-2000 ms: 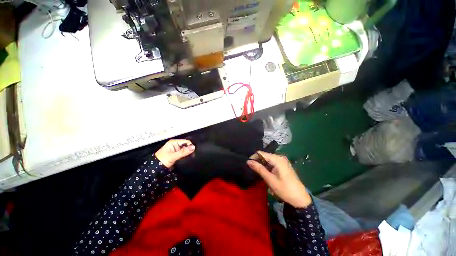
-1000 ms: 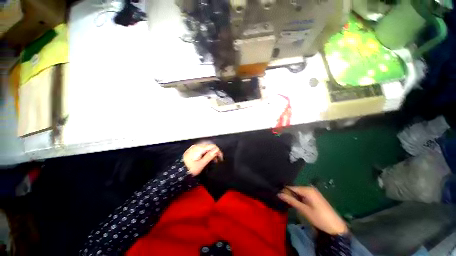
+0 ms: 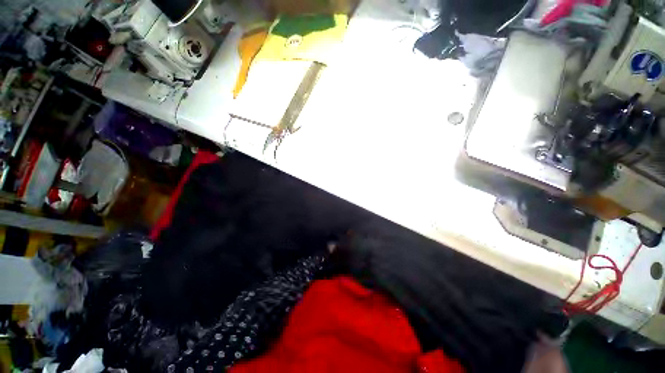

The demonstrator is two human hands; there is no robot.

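Observation:
A black garment (image 3: 240, 211) lies spread across my lap along the table's front edge. My left hand (image 3: 332, 248) is at the end of the dotted sleeve, almost wholly hidden by black cloth. Only a small bit of skin shows. My right hand (image 3: 547, 355) is blurred and cut off by the bottom edge, at the right end of the cloth. Its fingers cannot be made out. The overlock machine (image 3: 519, 109) stands on the table at the right, with its dark needle area (image 3: 565, 142) above the cloth's right part.
Red thread (image 3: 601, 291) hangs at the table's right front. A yellow-green packet (image 3: 305, 38) and papers (image 3: 266, 84) lie on the white table (image 3: 379, 138). Another machine (image 3: 179, 47) stands upper left. Dark cloth (image 3: 441, 40) lies behind. Bags and a bin (image 3: 102, 175) stand left.
The view has swung left, so the machine and red thread sit further right. More black cloth shows across the lap. The hands are further apart, and the left is now mostly hidden.

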